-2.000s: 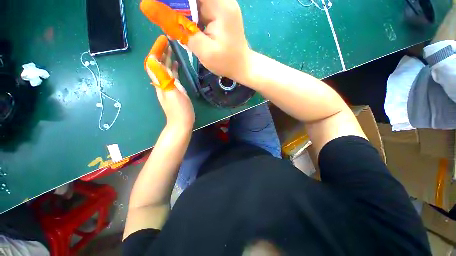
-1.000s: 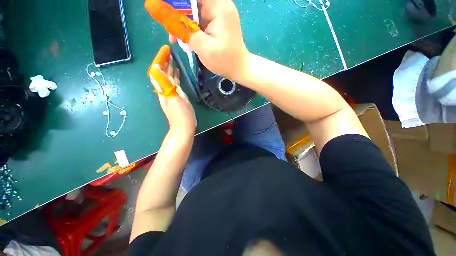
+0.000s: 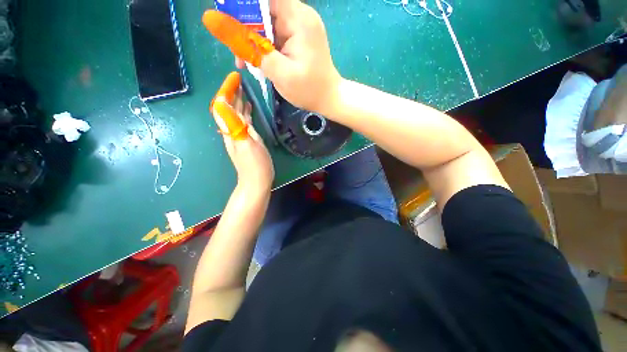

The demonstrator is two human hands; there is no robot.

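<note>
A black plastic housing (image 3: 313, 141) with a pale-rimmed round hole lies near the bench's front edge, its upper part hidden by my right hand. My right hand (image 3: 295, 58), an orange cot on its thumb, is shut on a white bottle with a blue-purple label (image 3: 240, 10). The bottle's pale tip points down at the housing; its top is cut off by the frame edge. My left hand (image 3: 244, 137), with orange cots, is at the housing's left side, beside a long dark edge. Its fingers are partly hidden, so its grip is unclear.
A black smartphone (image 3: 158, 51) and a thin white beaded cord (image 3: 157, 155) lie left of my hands. Further left are a white wad (image 3: 70, 126), dark parts (image 3: 24, 158) and small shiny bits (image 3: 17, 258). A red stool (image 3: 127, 295) and cartons (image 3: 526, 189) stand below the bench.
The view has shifted, so the phone, cord and wad appear further right and lower, and more of the left pile shows. Both hands keep nearly the same pose at the housing.
</note>
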